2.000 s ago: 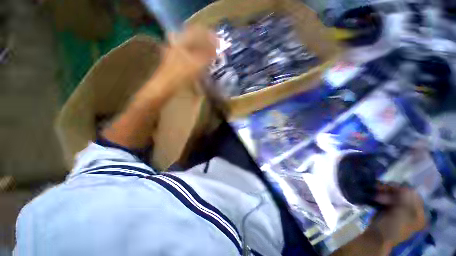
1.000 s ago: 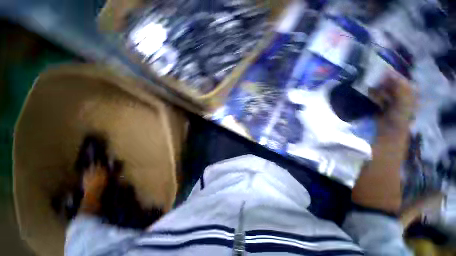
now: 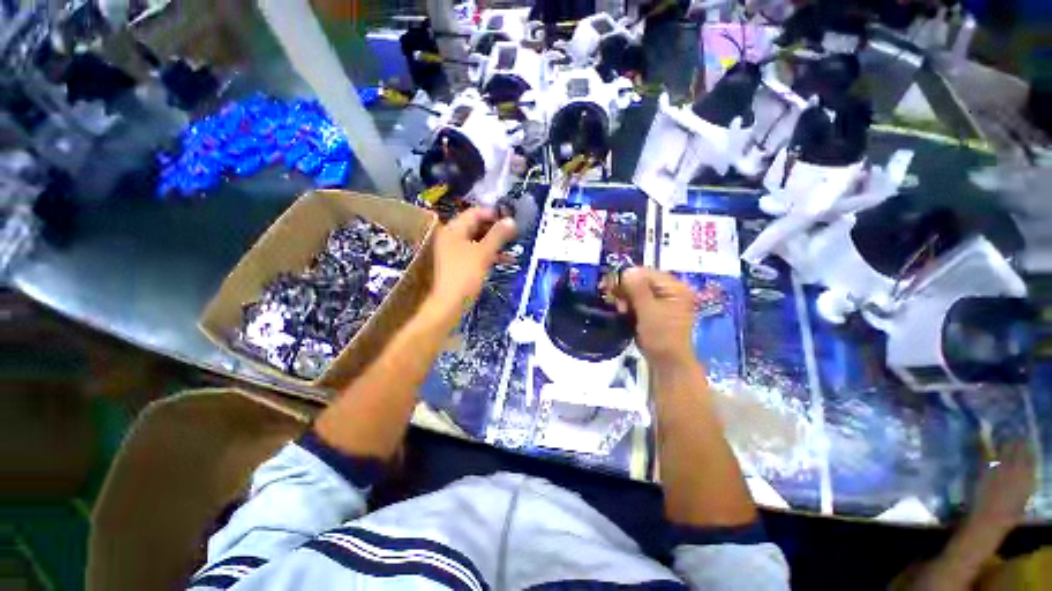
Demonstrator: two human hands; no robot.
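A white housing point(image 3: 583, 410) with a dark round opening point(image 3: 586, 323) lies on the blue printed sheet in front of me. My right hand point(image 3: 658, 309) is over the right side of that opening, its fingers pinched on thin wire leads point(image 3: 611, 283). My left hand point(image 3: 471, 248) is raised up and left of the housing, its fingertips closed on a small dark part point(image 3: 505, 208) that is too blurred to name surely.
A carton of silver-black plates point(image 3: 335, 298) stands at left, a lower carton point(image 3: 173, 485) below the bench edge. Blue packets point(image 3: 256, 143) lie at far left. White housings point(image 3: 498, 144) stand behind and at right. Another person's hand point(image 3: 1001, 491) shows at lower right.
The view has turned up over the bench. My left hand has come out of the lower carton to beside the housing. My right hand has moved from the housing's side to its opening.
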